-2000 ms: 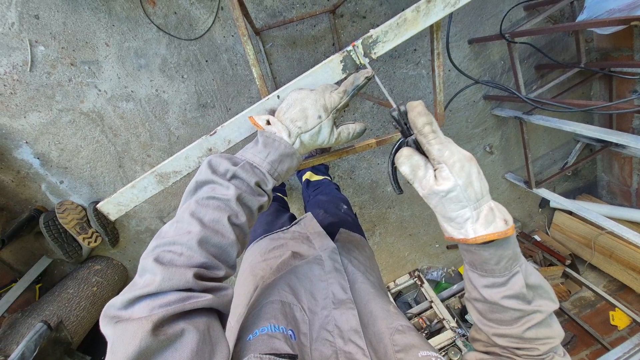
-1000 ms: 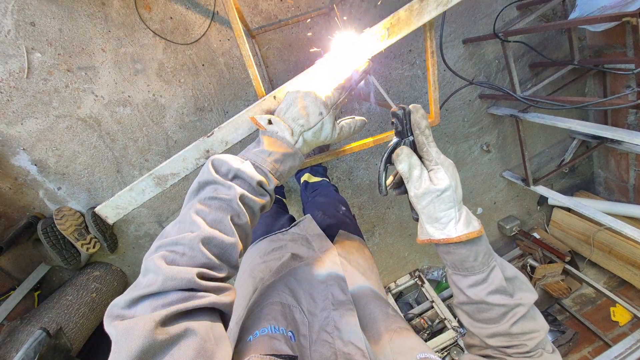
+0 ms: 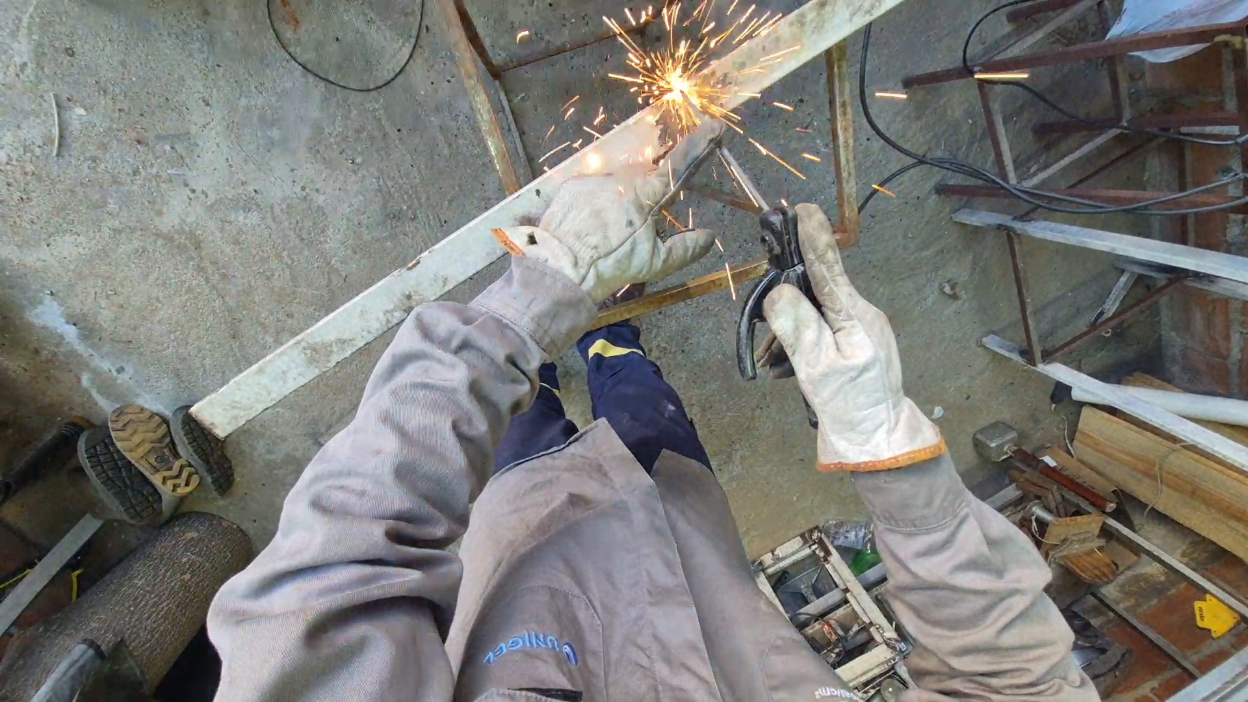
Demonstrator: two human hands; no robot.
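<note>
A long white-painted metal bar (image 3: 390, 302) runs diagonally across the view. My gloved left hand (image 3: 614, 219) lies against it just below a burst of sparks; whether its fingers grip the bar is hidden. My gloved right hand (image 3: 843, 356) is closed around a black welding electrode holder (image 3: 780, 244). A thin welding electrode (image 3: 743, 177) sticks out of the holder up and left toward the sparks. Beneath the bar stands a rusty metal frame (image 3: 843, 136).
Black cables (image 3: 926, 161) cross the floor at the right, beside rusty metal frames (image 3: 1014, 253). Wooden boards (image 3: 1160, 468) and a hammer (image 3: 999, 444) lie lower right. Shoes (image 3: 146, 453) and a log (image 3: 146, 585) are at the lower left.
Two seconds ago no arc showed; a bright white glare appeared at the bar one second ago, and now orange sparks spray there. Both hands stay in nearly the same place.
</note>
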